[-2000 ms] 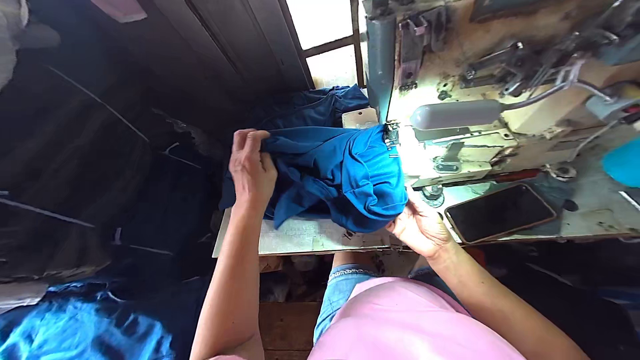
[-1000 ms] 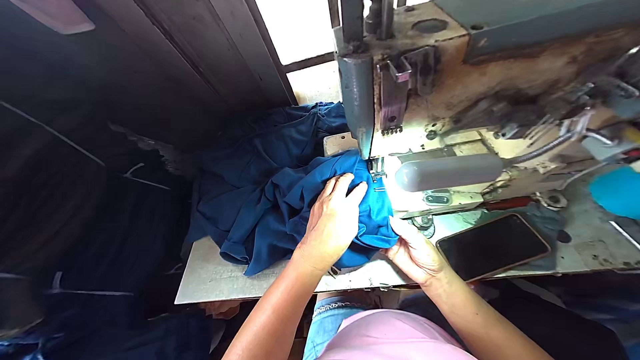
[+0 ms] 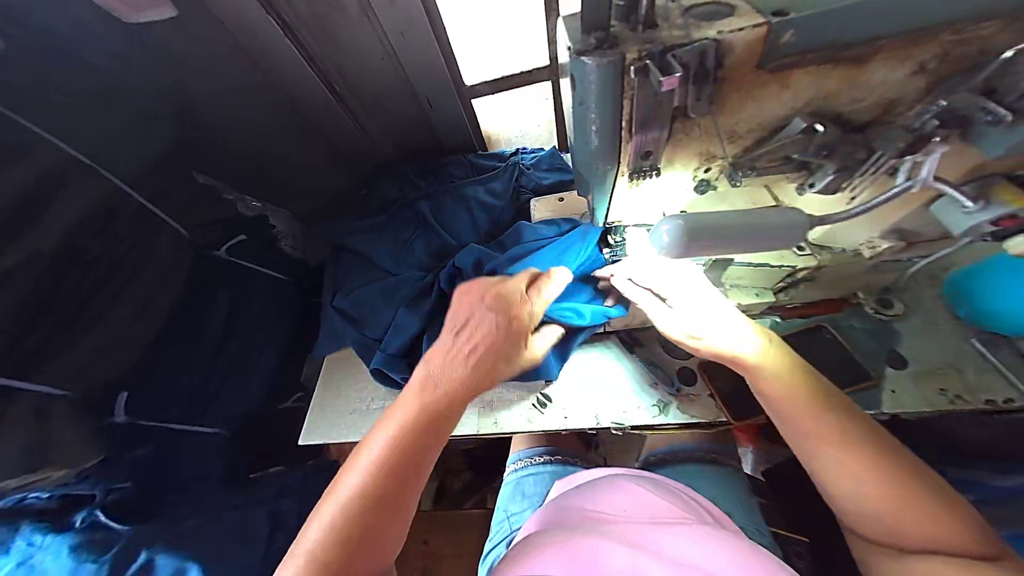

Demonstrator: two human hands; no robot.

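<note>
Blue fabric point(image 3: 416, 272) lies bunched on the sewing machine's bed, its right edge by the presser foot point(image 3: 614, 242). On its brightly lit part rests my left hand point(image 3: 500, 324), thumb and forefinger apart; whether it pinches the cloth is unclear. My right hand point(image 3: 680, 308) is beside the presser foot, fingers pointing left at the fabric's edge, partly washed out by the lamp. Its fingers look extended, and their hold on the cloth cannot be made out. The industrial sewing machine point(image 3: 680, 136) stands behind both hands.
A grey lamp point(image 3: 732, 232) on a flexible neck hangs just above my right hand. Under my right wrist lies a smartphone point(image 3: 824, 360) on the table point(image 3: 344, 408). A turquoise object point(image 3: 988, 292) is at the far right. Dark cloth point(image 3: 152, 264) fills the left side.
My right hand has moved up from the fabric's lower right edge to beside the presser foot. My left hand, first on the fabric's far left, has come nearer the presser foot.
</note>
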